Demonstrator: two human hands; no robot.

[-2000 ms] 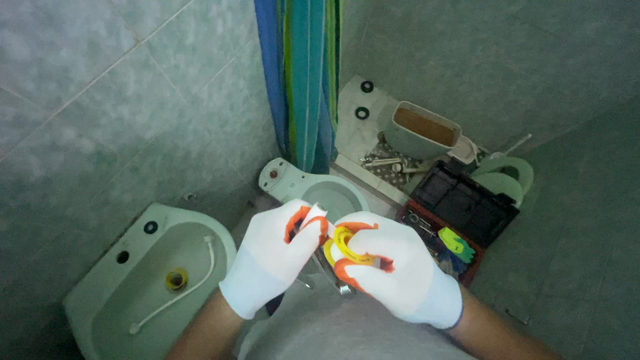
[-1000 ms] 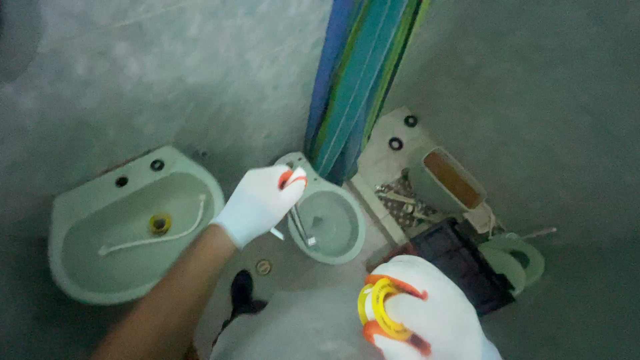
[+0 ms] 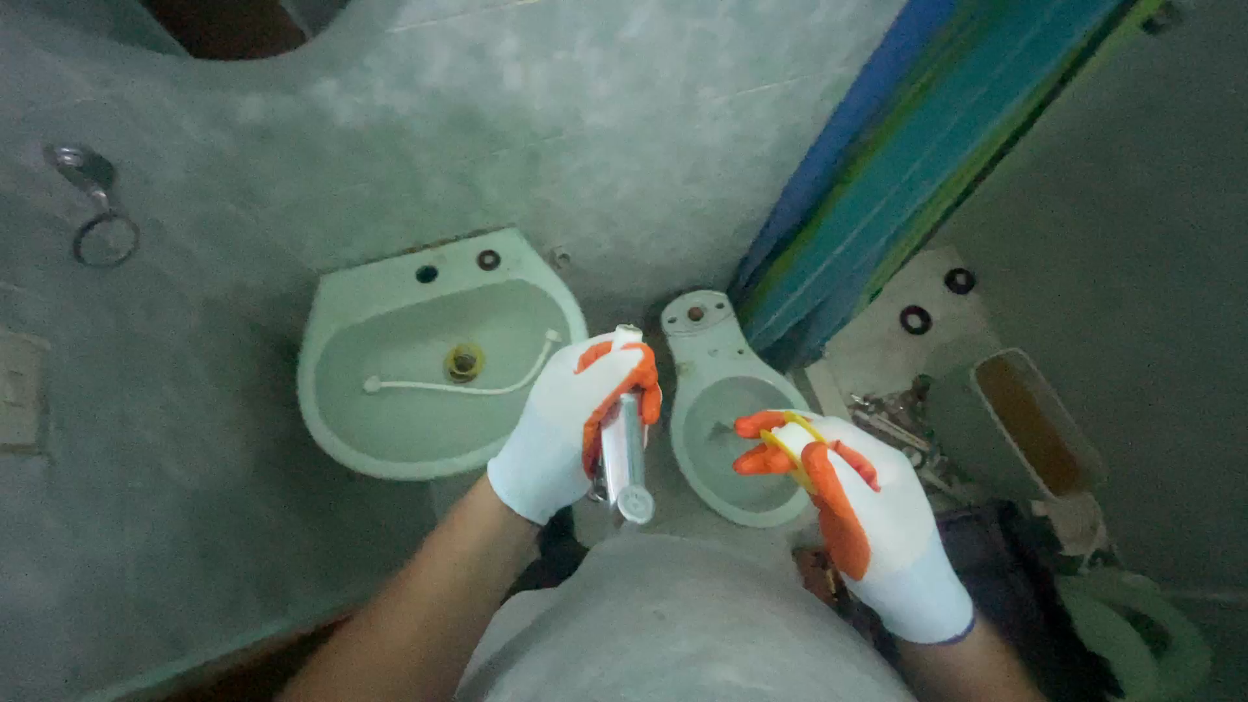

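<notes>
My left hand [image 3: 585, 419], in a white glove with orange fingertips and palm, is closed around a chrome faucet [image 3: 624, 453]; a pale end sticks out above the fingers. My right hand [image 3: 853, 478], gloved alike, holds a yellow-rimmed spool of white tape [image 3: 795, 436] between its fingers. A pale green washbasin [image 3: 439, 463] is left of my left hand, with a white flexible hose [image 3: 458, 390] lying in it near the yellow ring of the drain [image 3: 464, 363]. Below and behind my right hand is a toilet bowl [image 3: 687, 429] without seat or cistern fitted.
A striped blue and green curtain [image 3: 877, 175] hangs at the upper right. Beyond it stand an uncovered cistern [image 3: 955, 409], loose metal parts [image 3: 892, 419], a dark toolbox [image 3: 1014, 575] and a toilet seat [image 3: 1160, 624]. A metal ring holder [image 3: 105, 239] is on the left wall.
The view has shifted left towards the basin. My hands, close together two seconds ago, are now apart. My left hand has come up beside the basin, and the faucet in it shows more plainly.
</notes>
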